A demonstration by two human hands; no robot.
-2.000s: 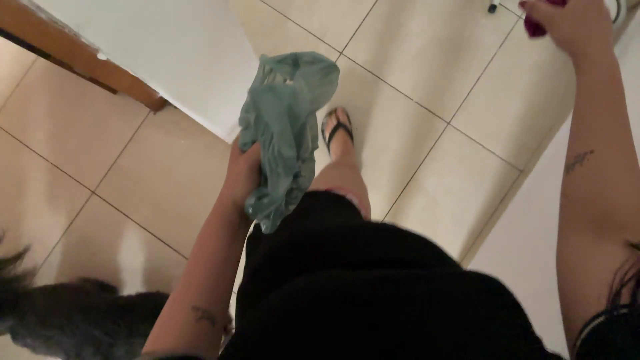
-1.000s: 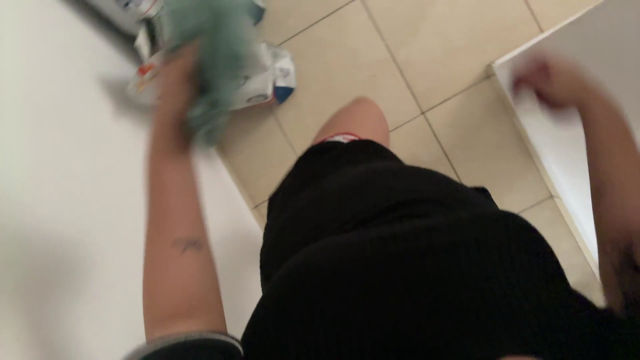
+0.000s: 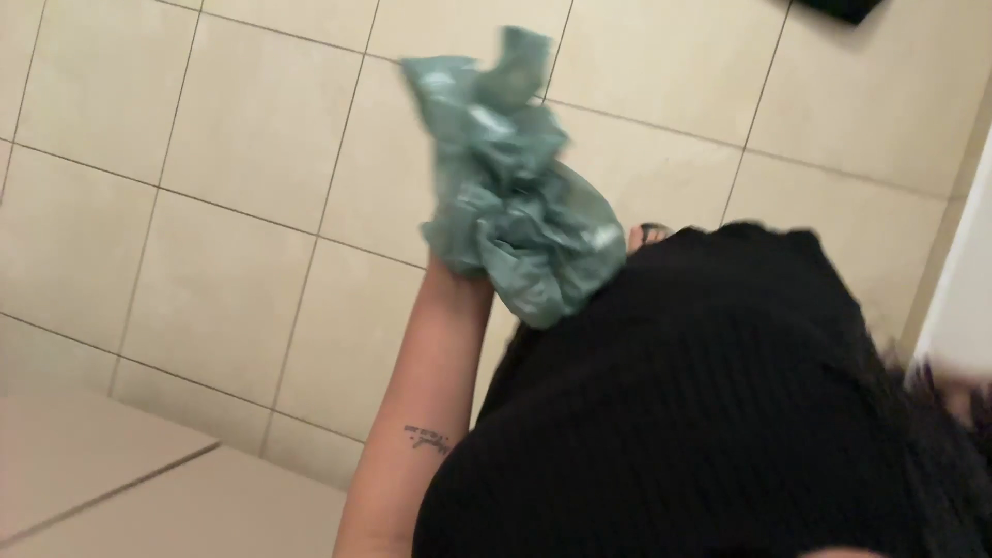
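Observation:
A crumpled, translucent green plastic bag (image 3: 515, 194) is in my left hand (image 3: 459, 280), left of my black clothing. The bag hides the fingers and most of the hand; the wrist and the forearm, which bears a tattoo, show below it. Parts of the bag are blurred. My right hand cannot be made out. Only a small blurred patch of skin shows at the right edge, beside some dark hair.
Beige floor tiles (image 3: 232, 209) with dark joints lie below me. Part of a foot in a dark sandal (image 3: 655, 231) shows past my clothing. A white surface (image 3: 961, 294) stands at the right edge, a dark object (image 3: 845, 6) at the top right, and a pale tiled surface (image 3: 155, 480) at the lower left.
The view has swung widely; the white and blue package seen a second ago is out of sight. The green bag stays in my left hand. My right hand, seen earlier with something dark pink, has left the view.

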